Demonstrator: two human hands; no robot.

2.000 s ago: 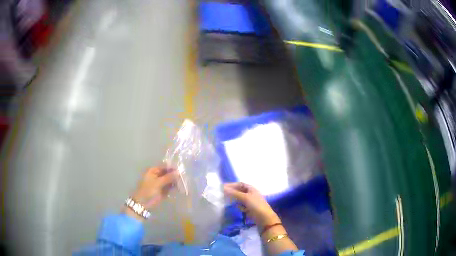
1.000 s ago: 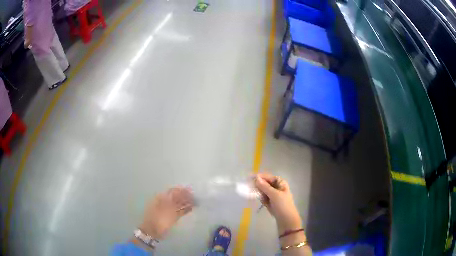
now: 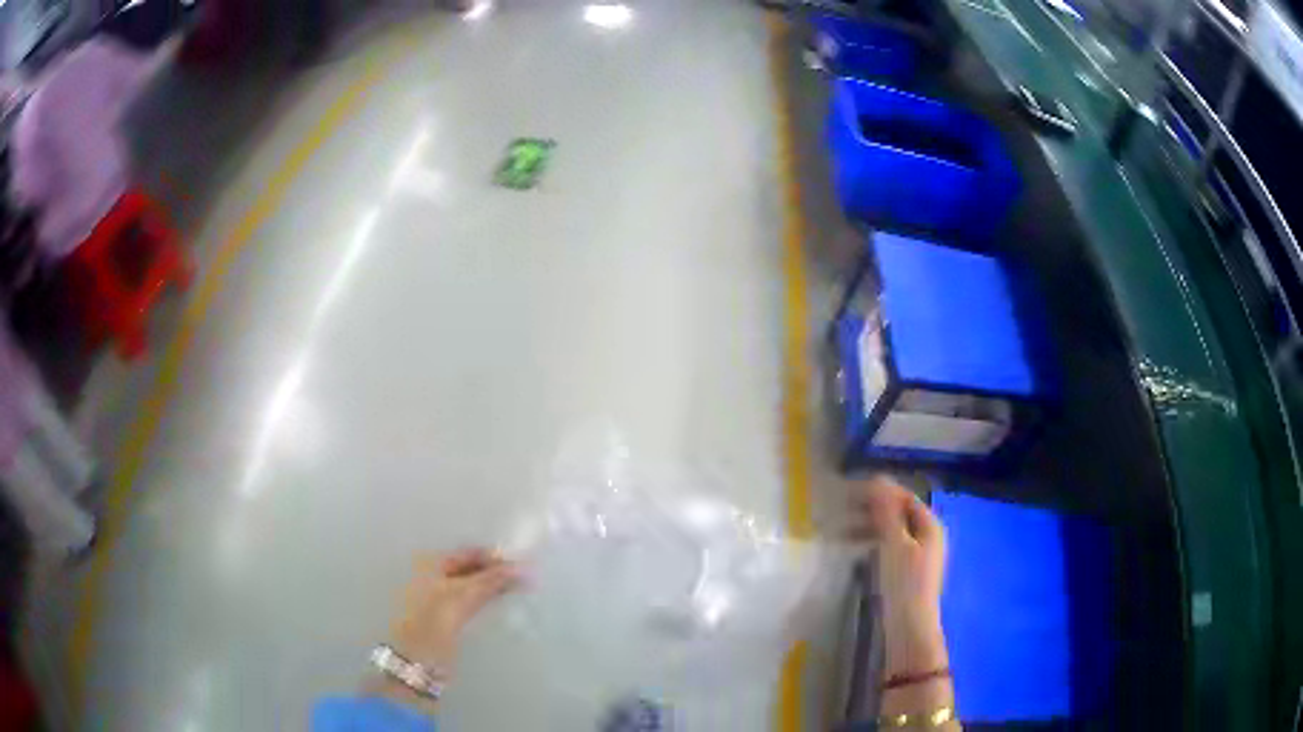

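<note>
A clear, crinkled plastic bag [image 3: 686,565] is stretched between my two hands above the floor, with bright glints on it. My left hand [image 3: 450,594] pinches its left edge. My right hand [image 3: 910,551] pinches its right edge at the lower right. The bag is blurred; a few darker spots show through its lower part, and I cannot tell what they are. A thin dark item hangs below my right hand, too blurred to name.
Blue-topped stands [image 3: 950,308] and a blue crate [image 3: 922,157] line the right side, beside a green bench [image 3: 1215,429]. A yellow line runs along the grey floor [image 3: 572,315]. Left are a red stool [image 3: 132,272] and a person in pink [image 3: 72,143].
The view has moved along the aisle. My hands have moved further apart, and the bag is now spread wider between them. The white sheet in the blue tray seen earlier is out of view.
</note>
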